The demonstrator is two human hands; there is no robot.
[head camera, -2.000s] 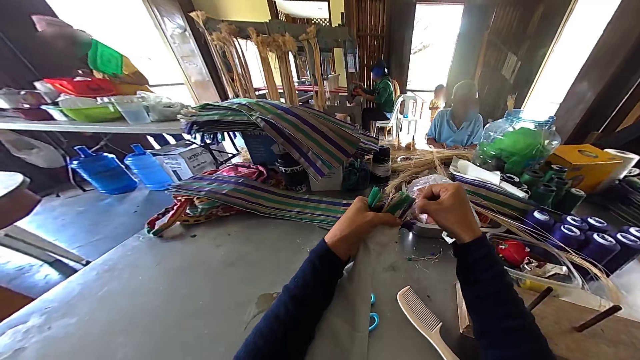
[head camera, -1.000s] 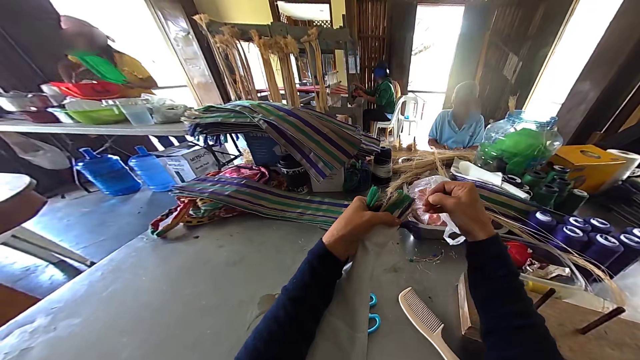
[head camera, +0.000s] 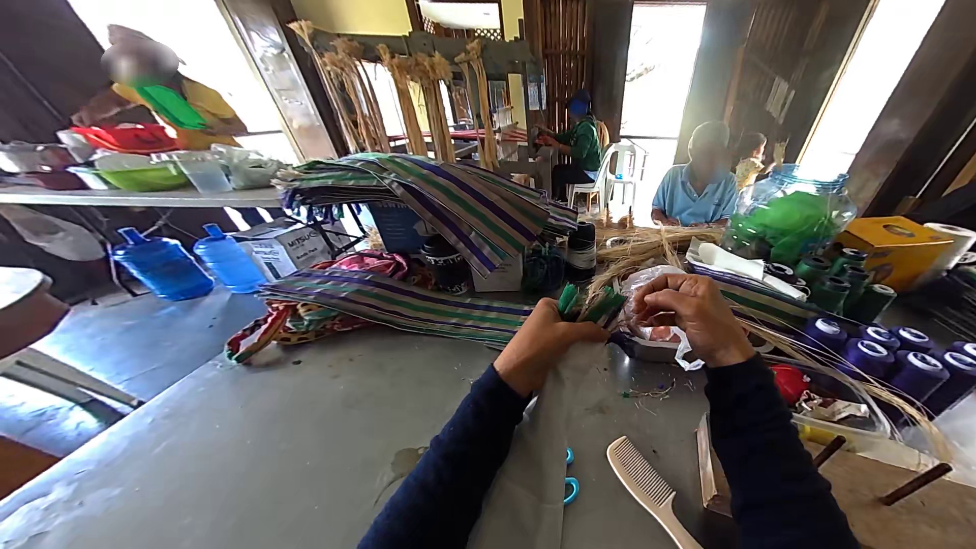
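Note:
My left hand [head camera: 550, 341] is closed around the end of a striped woven strip [head camera: 404, 309]; green thread tufts [head camera: 602, 305] stick up past its fingers. A plain grey-brown length of cloth [head camera: 534, 473] hangs below that hand toward me. My right hand [head camera: 690, 316] is just right of the tufts, with thumb and fingertips together; whether a fine thread is between them is too small to tell. Behind it lies a clear plastic bag [head camera: 648, 284] on a tray. A beige comb [head camera: 644, 488] and blue scissor handles [head camera: 570, 489] lie on the grey table [head camera: 305, 427].
A pile of striped woven strips [head camera: 450, 194] stands behind my hands. Purple thread cones [head camera: 869, 357], green cones [head camera: 831, 293] and a large clear jar [head camera: 793, 213] are at right. A wooden board with pegs [head camera: 877, 496] lies near my right forearm. Several people are farther back.
My right hand has moved slightly in beside the tufts, while my left hand keeps its hold. The person at the far left, bent lower two seconds ago, now shows more of the yellow top.

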